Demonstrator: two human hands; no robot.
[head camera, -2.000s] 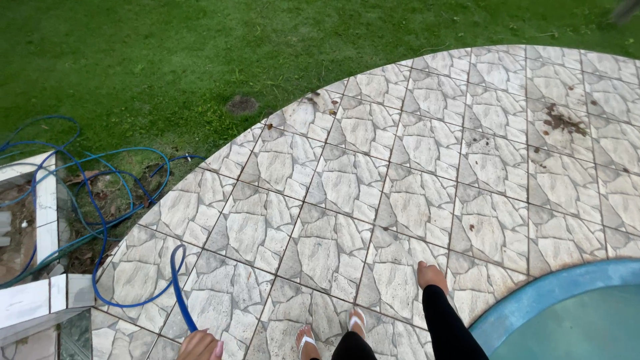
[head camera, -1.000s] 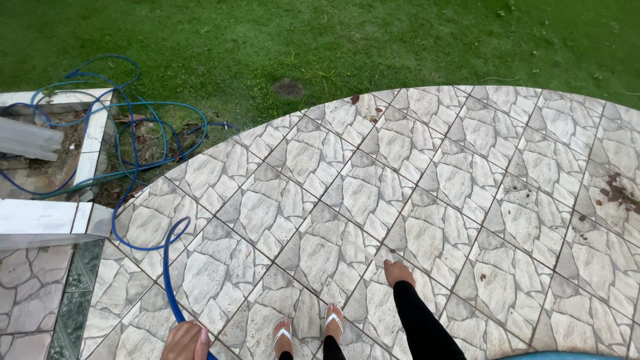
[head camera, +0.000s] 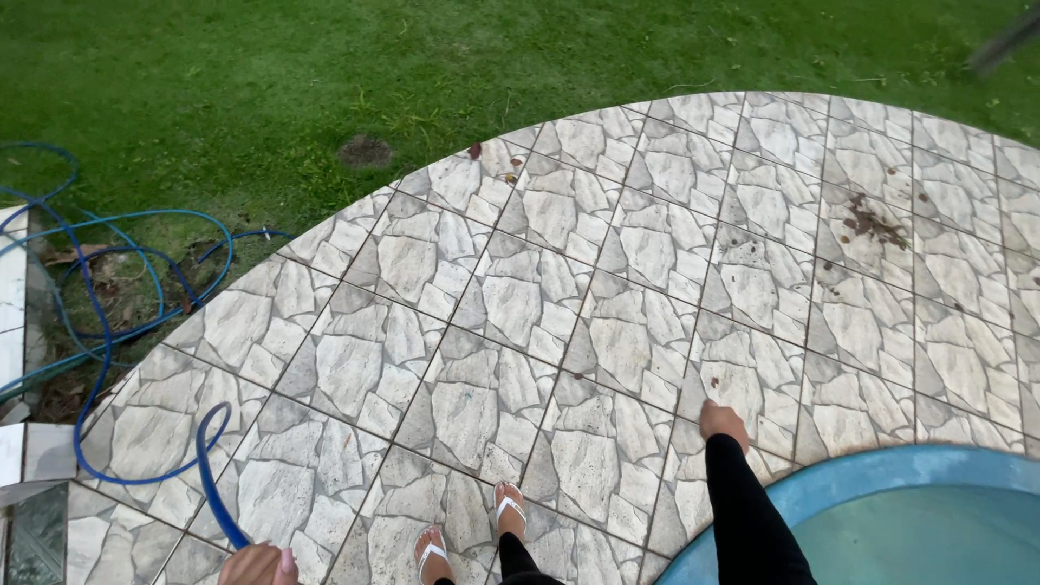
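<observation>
My left hand (head camera: 258, 564), at the bottom edge left of centre, is closed around a blue hose (head camera: 213, 496). From the hand the hose rises, bends over in a small loop and runs left across the stone-patterned tiles (head camera: 443, 406) to tangled coils on the grass. My right hand (head camera: 723, 426), at the end of a black sleeve, hangs above the tiles near the pool rim. Its fingers look curled and nothing shows in it, but their inner side is hidden. Both feet, in white flip-flops (head camera: 510, 505), stand on the tiles between the hands.
A pool with a blue rim (head camera: 812, 479) lies at the lower right. Dry leaves and dirt (head camera: 873, 221) are scattered on the tiles. Lawn (head camera: 455, 57) borders the curved paving edge. White-tiled low walls (head camera: 11, 284) stand at the left, beside the hose coils.
The view has swung right since one second ago, bringing more of the pool back in. My left hand keeps its hold on the hose; my right arm stays lowered at the right.
</observation>
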